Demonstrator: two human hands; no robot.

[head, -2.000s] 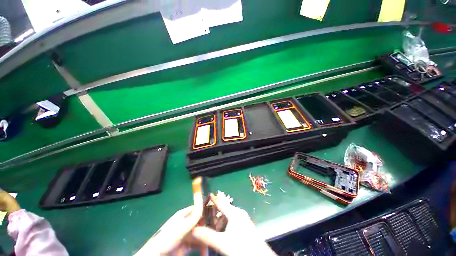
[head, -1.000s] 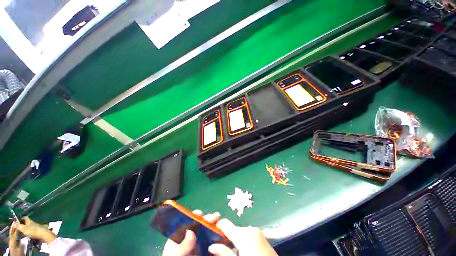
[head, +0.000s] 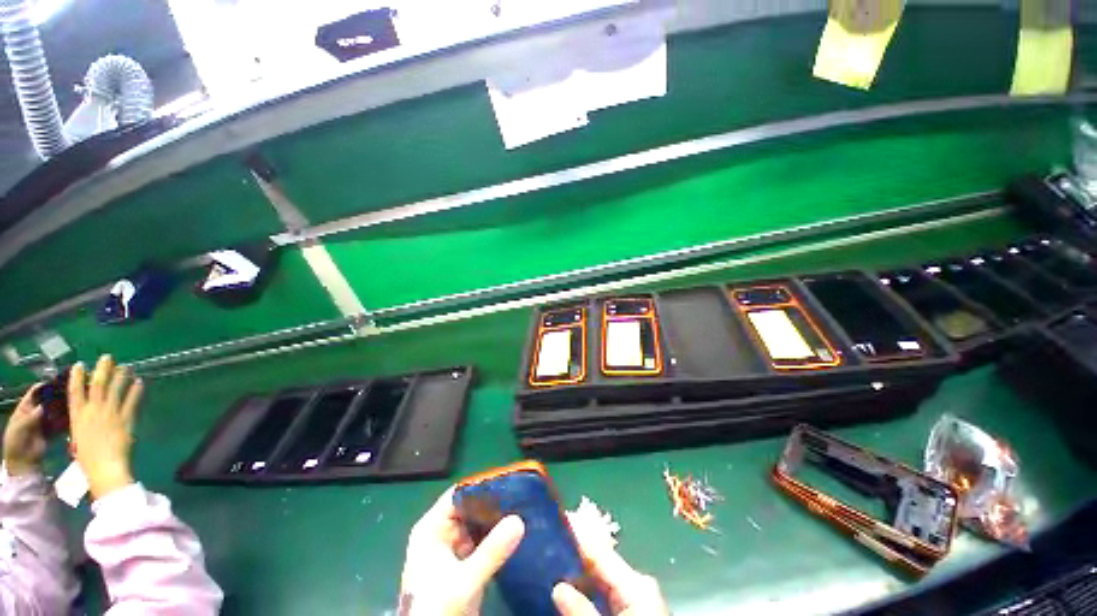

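Observation:
A phone (head: 537, 542) with an orange rim along its top end and right side is held over the bench, its dark blue glossy face towards me. My left hand (head: 448, 561) grips its left side, with the thumb lying on the face. My right hand (head: 616, 582) holds its lower right side, with a fingertip on the face. The phone's bottom end is cut off by the picture's lower edge. A crumpled white pile (head: 592, 525) lies just behind my right hand, partly hidden.
Stacked black trays (head: 698, 391) hold orange-rimmed phones (head: 629, 341). Another tray (head: 436, 424) with dark screens lies at left. Orange scraps (head: 689, 499), spare frames (head: 869, 496) and a plastic bag (head: 972, 467) lie at right. Another person's hands (head: 104, 421) are at far left.
The phone has turned more upright, and its dark face shows more fully between my hands. The view has levelled out. The other person's hands have risen.

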